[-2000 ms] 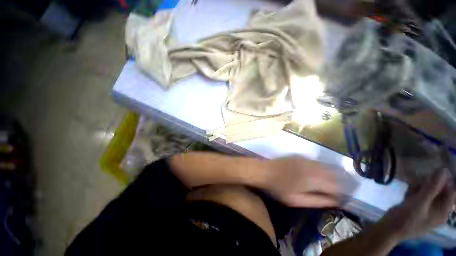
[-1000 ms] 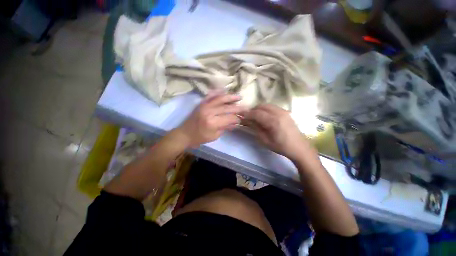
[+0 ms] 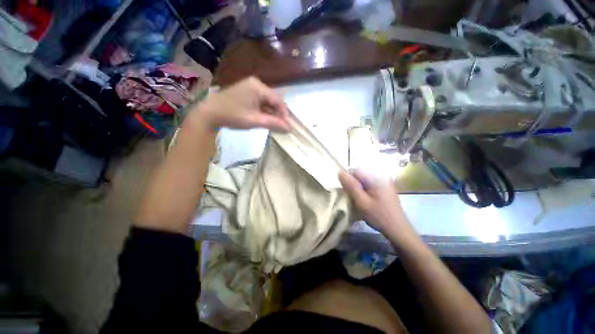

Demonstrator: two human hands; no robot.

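The beige garment [image 3: 280, 209] hangs in folds over the table's front edge, left of the sewing machine. Its pale folded edge strip [image 3: 310, 153] is stretched diagonally between my hands. My left hand [image 3: 248, 107] is raised and pinches the strip's upper left end. My right hand [image 3: 372, 196] pinches its lower right end beside the bright lamp glare. The sewing machine head [image 3: 483, 91] is at the upper right. The needle area is washed out by glare, so I cannot tell whether the cloth touches it.
Black-handled scissors [image 3: 486, 179] and slim blue snips [image 3: 443, 171] lie right of the needle area. The white table's ribbed front edge [image 3: 457, 244] runs across my lap. Below it, a basket [image 3: 228, 287] holds cloth and clear plastic. Cloth piles [image 3: 156, 88] are at the upper left.
The garment has moved from lying across the table to hanging over its front edge. My hands have separated; the left rose, and the strip is now stretched between them. The view has shifted.
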